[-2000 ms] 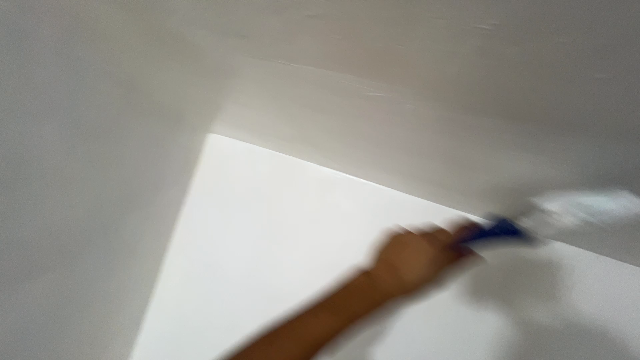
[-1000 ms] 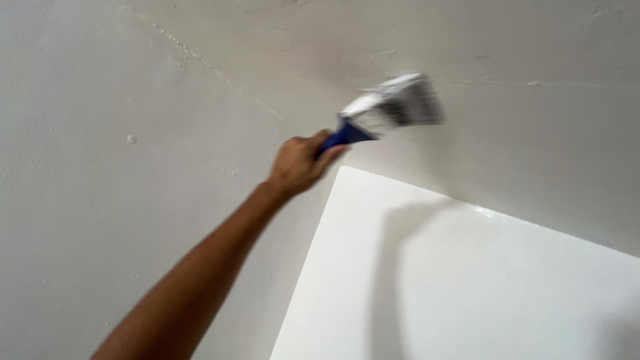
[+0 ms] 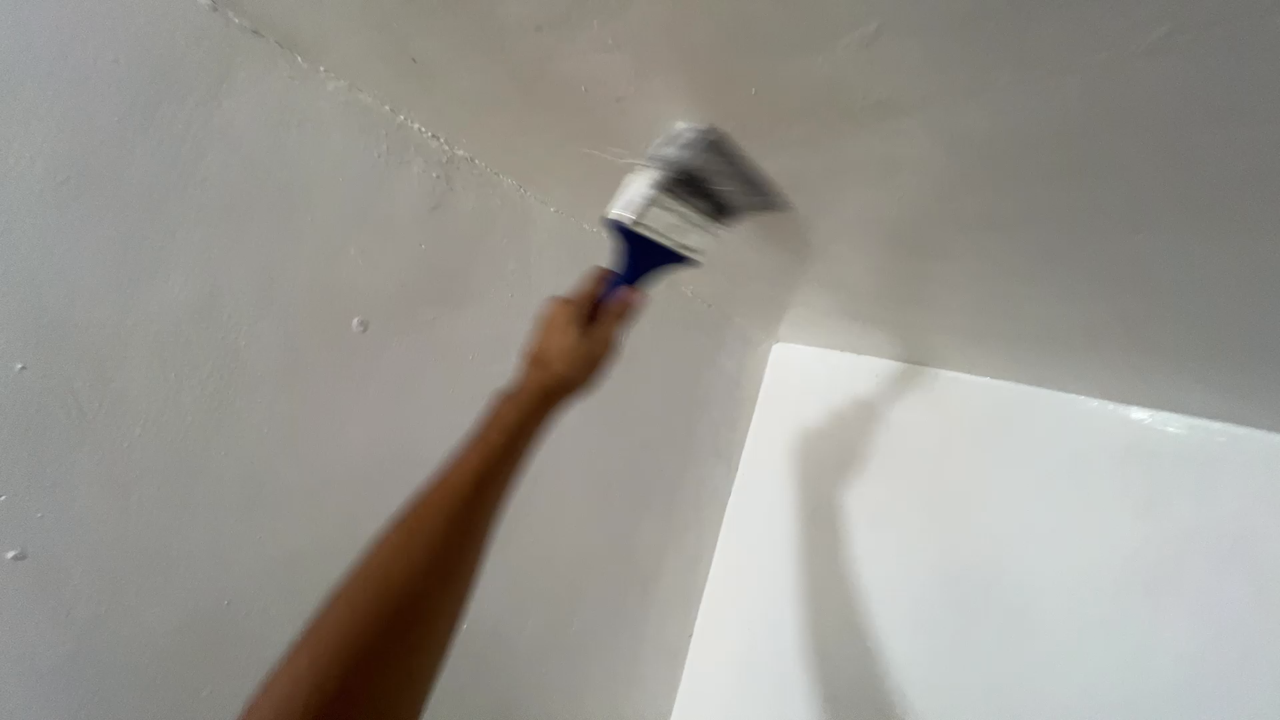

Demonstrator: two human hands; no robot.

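Observation:
My left hand (image 3: 575,335), raised on an outstretched arm, grips the blue handle of a wide flat paintbrush (image 3: 650,255). The brush has a pale metal ferrule, and its bristles look dark grey with white on them, blurred by motion. They lie against or very close to the grey ceiling (image 3: 1000,200), above the corner of the white wall; contact cannot be told for certain. My right hand is out of the picture.
A grey wall (image 3: 250,400) with small bumps fills the left side, and a rough seam (image 3: 430,135) divides it from the ceiling. The white wall (image 3: 1000,560) at lower right carries the arm's shadow and has a glossy wet-looking patch (image 3: 1150,415) at its top edge.
Two seconds ago the brush was over the white wall's top edge; it is now left of the corner, by the grey wall's seam. The view has shifted left.

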